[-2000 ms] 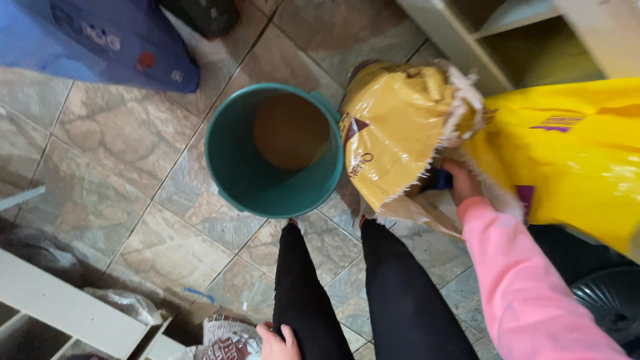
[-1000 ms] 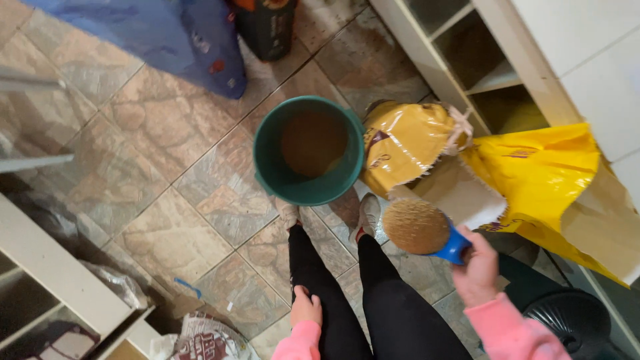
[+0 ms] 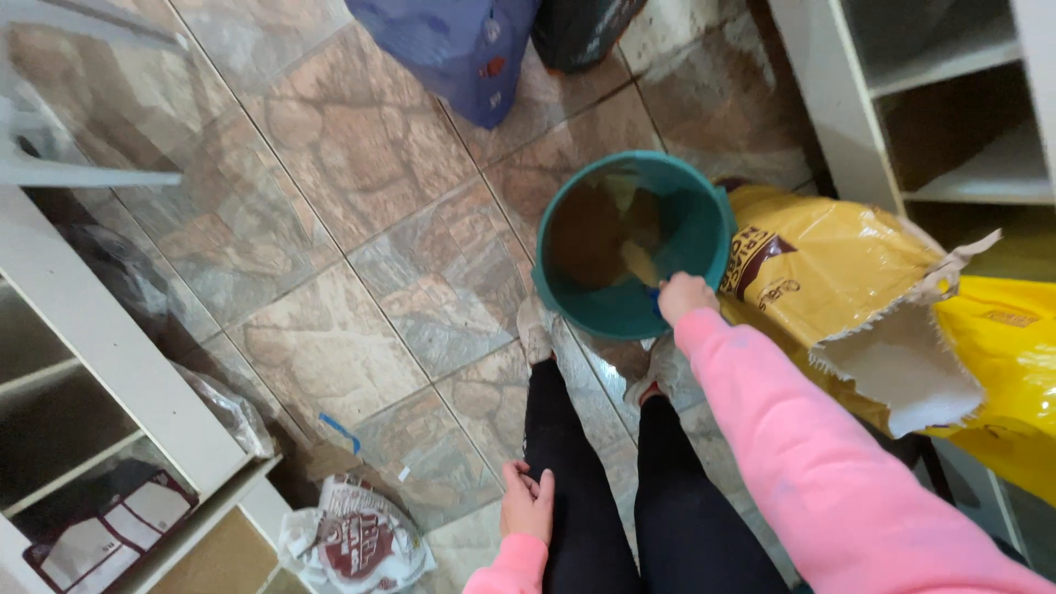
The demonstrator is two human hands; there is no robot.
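My right hand (image 3: 686,297) is closed on the blue handle of a scoop (image 3: 642,266), reaching over the near right rim of a green plastic bucket (image 3: 549,301). Brown granular feed (image 3: 590,239) lies in the bucket; the scoop's head is inside, blurred, with tan feed at it. Right of the bucket, touching or nearly touching it, stands a torn-open yellow feed bag (image 3: 833,247), its pale inner lining showing. My left hand (image 3: 528,505) rests by my left thigh, fingers loosely apart, holding nothing.
White shelving stands at right (image 3: 887,140) and at lower left (image 3: 107,363). Another bright yellow bag (image 3: 1006,363) lies at the right edge. A blue bag (image 3: 462,49) and a black bag (image 3: 577,33) are at the top. A white printed bag (image 3: 363,540) sits at bottom left on the tiled floor.
My right hand was in the open yellow bag, then held the scoop heaped with feed beside it. Now hand and scoop are at the bucket, to the left. The view has shifted.
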